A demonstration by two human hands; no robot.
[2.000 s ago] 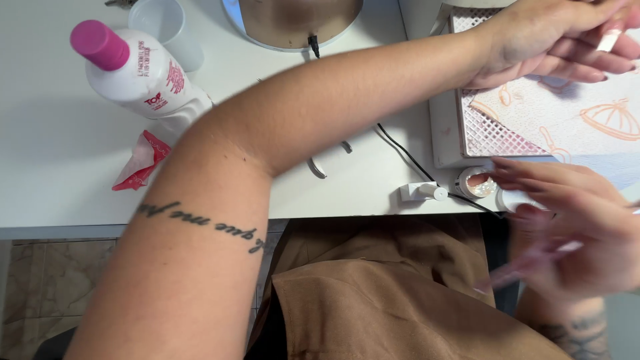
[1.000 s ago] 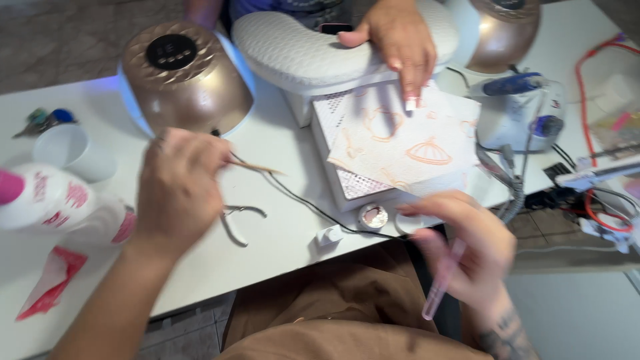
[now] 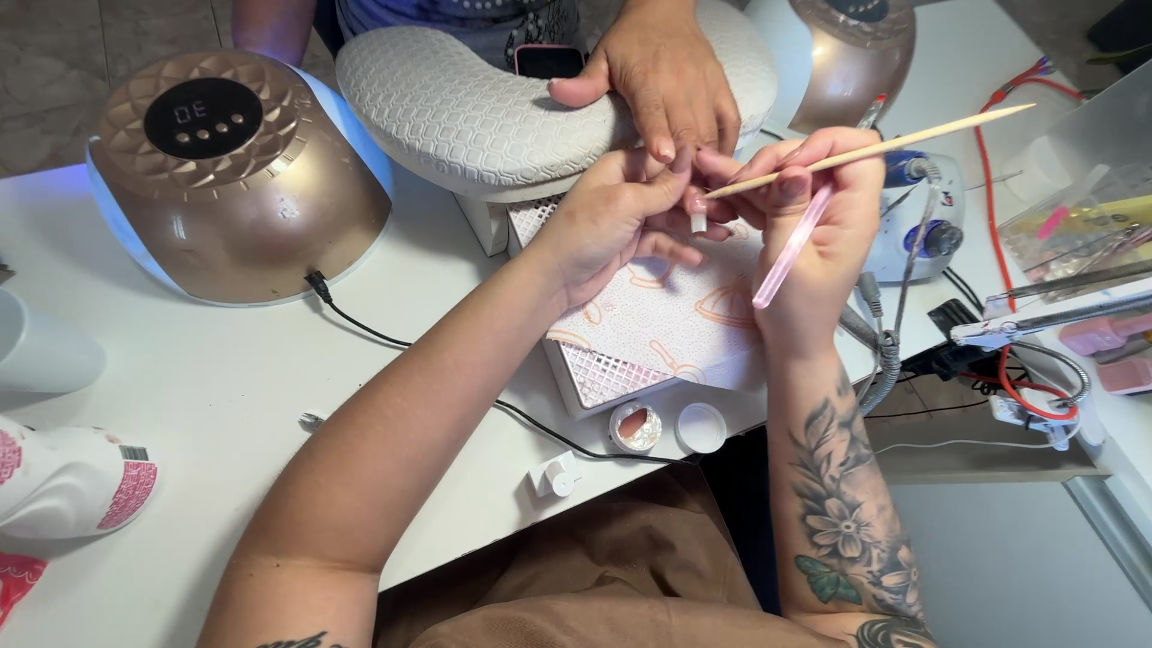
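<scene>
My left hand [image 3: 616, 216] holds a finger of the other person's hand [image 3: 670, 76], which reaches over a white padded armrest [image 3: 504, 108]. That finger bears a white nail tip [image 3: 698, 219]. In my right hand [image 3: 823, 207] is a wooden cuticle stick [image 3: 909, 139], its point touching near the base of that nail. A pink translucent stick [image 3: 794, 247] is also tucked in my right hand, pointing down. Beneath both hands lies a printed paper towel [image 3: 630, 306] on a white grated box [image 3: 603, 378].
A gold nail lamp [image 3: 243, 198] stands at the left, another [image 3: 846, 54] at the back right. Near the front edge are an open jar [image 3: 635, 427], its lid [image 3: 700, 427] and a small white bottle [image 3: 555, 474]. A black cable [image 3: 558, 436] crosses the table; a nail drill unit [image 3: 927, 216] stands right.
My left hand has moved from beside the left lamp to the other person's fingers. The wooden stick, in my left hand a second ago, is now in my right, which has moved up.
</scene>
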